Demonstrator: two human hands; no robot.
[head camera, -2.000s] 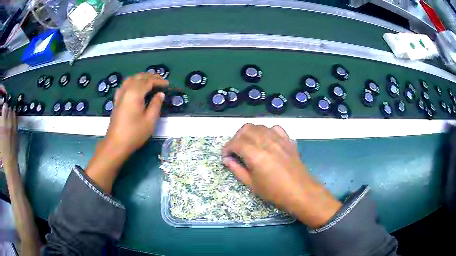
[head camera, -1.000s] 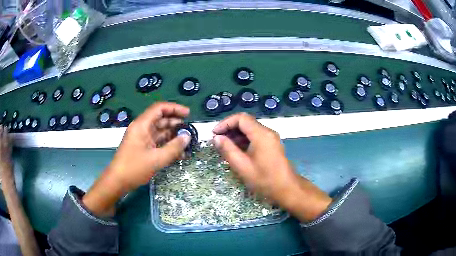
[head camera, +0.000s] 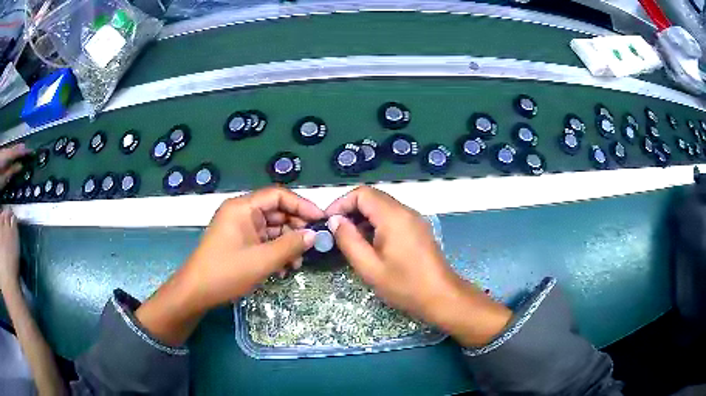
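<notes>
A black speaker driver with a pale round centre (head camera: 323, 240) is held above the clear parts tray (head camera: 341, 353). My left hand (head camera: 255, 244) grips the driver by its left side, thumb on top. My right hand (head camera: 395, 259) has thumb and forefinger pinched at the driver's upper right edge, touching it. Any small piece between the right fingertips is hidden. The tray is heaped with tiny white, green and silvery pieces. The fingers cover part of the driver's rim.
The green conveyor belt (head camera: 348, 93) carries many black drivers behind a white rail (head camera: 495, 189). A bag of parts (head camera: 108, 54) and a blue box (head camera: 48, 97) lie upper left, a white packet (head camera: 615, 56) upper right. Another person's hand and arm (head camera: 19, 286) show at left.
My left hand took a driver off the belt and brought it over the tray. My right hand left the tray's pieces, and both hands' fingertips have now met at the driver. Belt drivers have shifted in view.
</notes>
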